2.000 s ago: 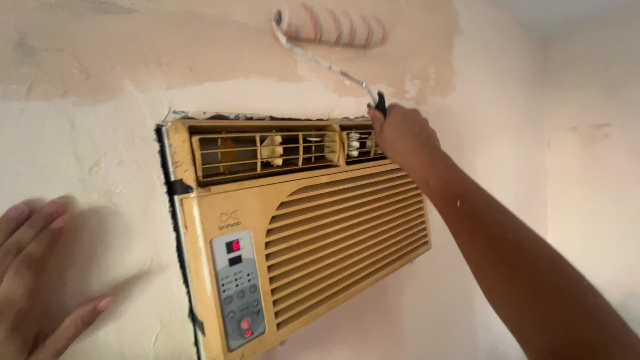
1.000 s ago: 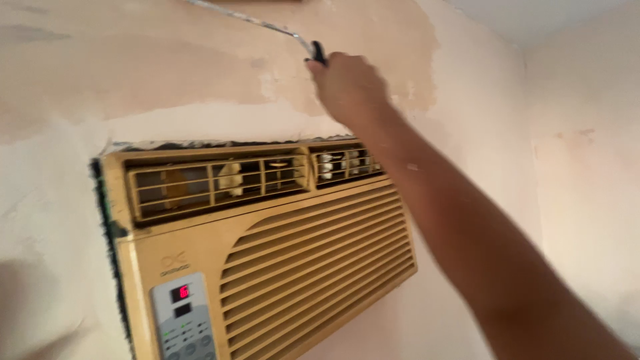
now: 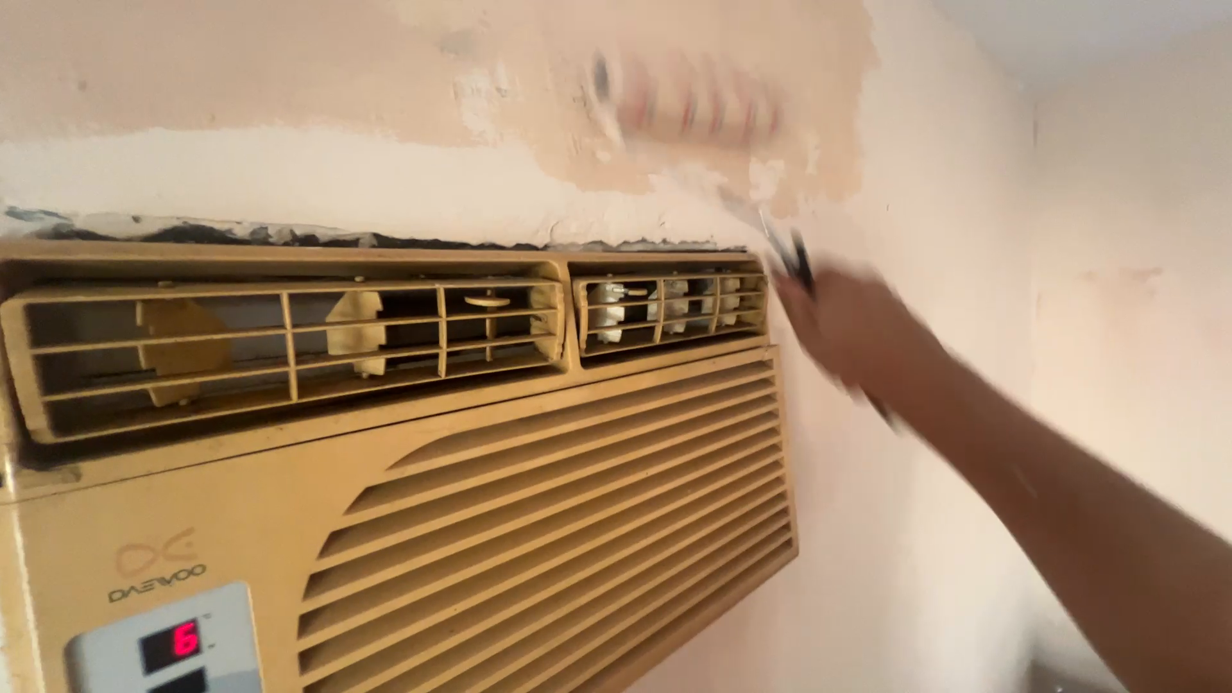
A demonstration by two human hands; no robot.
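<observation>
My right hand [image 3: 861,332] grips the dark handle of a paint roller [image 3: 698,101], just right of the air conditioner's top corner. The roller's striped cover is blurred and lies against or close to the wall [image 3: 462,188] above the unit; contact cannot be told. Beneath it, a yellowed Daewoo window air conditioner [image 3: 549,539] is set into the wall, with an open-slatted vent along its top and a lit red digit on its panel. My left hand is out of view.
A rough, dark gap [image 3: 289,236] runs along the unit's top edge. Tan patches and paler paint cover the wall above. To the right, the wall meets another wall [image 3: 1136,289] at a corner, with the ceiling [image 3: 1116,38] overhead.
The roller, mostly out of frame one second ago, is back in view above the unit in my right hand. My left hand, on the wall two seconds ago, has left the view. The view is closer.
</observation>
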